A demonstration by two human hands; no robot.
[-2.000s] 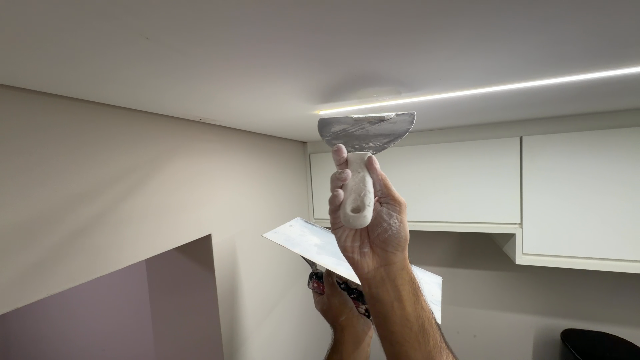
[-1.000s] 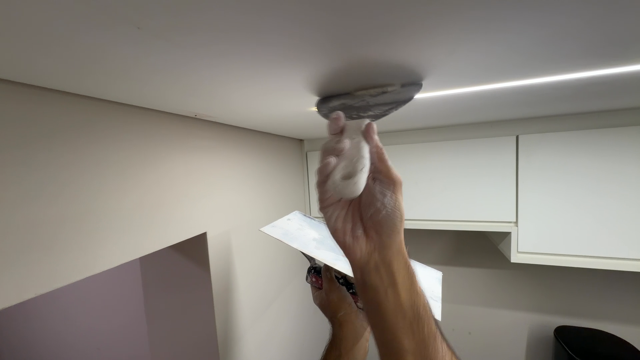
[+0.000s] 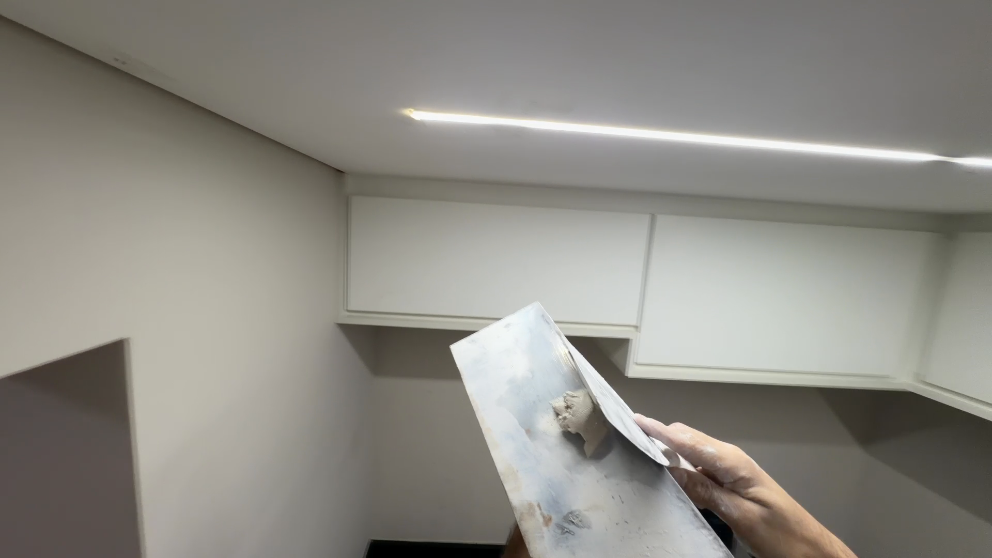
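Observation:
My right hand (image 3: 728,480), dusted with white, grips the handle of a putty knife (image 3: 612,403) at the lower right. The wide blade lies edge-on against the face of a flat metal plastering trowel (image 3: 504,403). Beside the blade, a lump of grey-beige filler (image 3: 576,413) sits on the trowel, whose surface is smeared with thin residue. My left hand is almost wholly hidden behind the trowel; a sliver of skin (image 3: 515,542) shows at the bottom edge, and its grip cannot be seen.
A lit LED strip (image 3: 666,133) runs across the white ceiling (image 3: 496,46). White wall cabinets (image 3: 496,263) hang below it. At the left a beige wall (image 3: 232,310) has a recessed opening (image 3: 70,465). A small mark (image 3: 120,60) shows near the ceiling's edge.
My right hand has brought the putty knife down from the ceiling at the strip's end onto the trowel. The trowel is tilted differently, and filler shows on it. The view has shifted right.

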